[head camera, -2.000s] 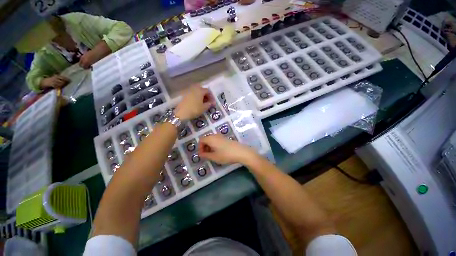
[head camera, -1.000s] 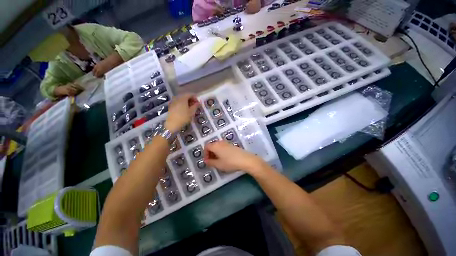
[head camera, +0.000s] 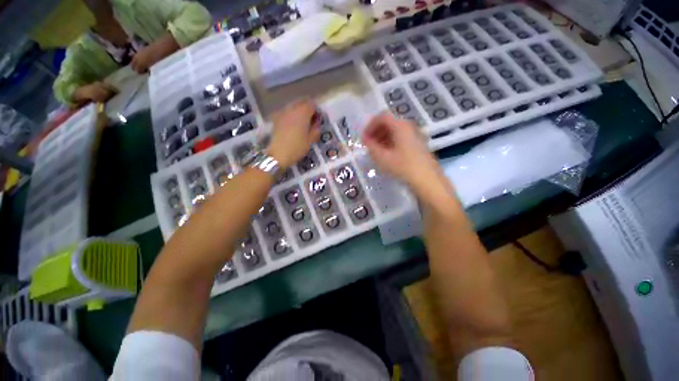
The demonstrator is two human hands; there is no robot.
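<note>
The white blister tray (head camera: 260, 274) lies in front of me, with round silver-grey housings (head camera: 333, 221) in its pockets. My left hand (head camera: 294, 134) is over the tray's far side, its fingertips close together; I cannot tell if they hold a part. My right hand (head camera: 394, 147) is blurred, raised over the tray's right end, fingertips pinched together; anything in them is too small to see. A translucent adhesive sheet (head camera: 393, 199) lies on the tray's right end, partly under my right hand.
Stacked parts trays (head camera: 476, 77) stand at the back right, a clear bag with white sheets (head camera: 514, 165) beside them. A dark-parts tray (head camera: 179, 86) with a red marker (head camera: 202, 145) is behind left. A green fan (head camera: 89, 271) is at left, a white machine (head camera: 618, 245) at right. A person (head camera: 167, 30) sits opposite.
My right hand has moved from the tray's pockets up and right to the sheet end. My left hand has moved slightly right and farther up. The camera view has shifted.
</note>
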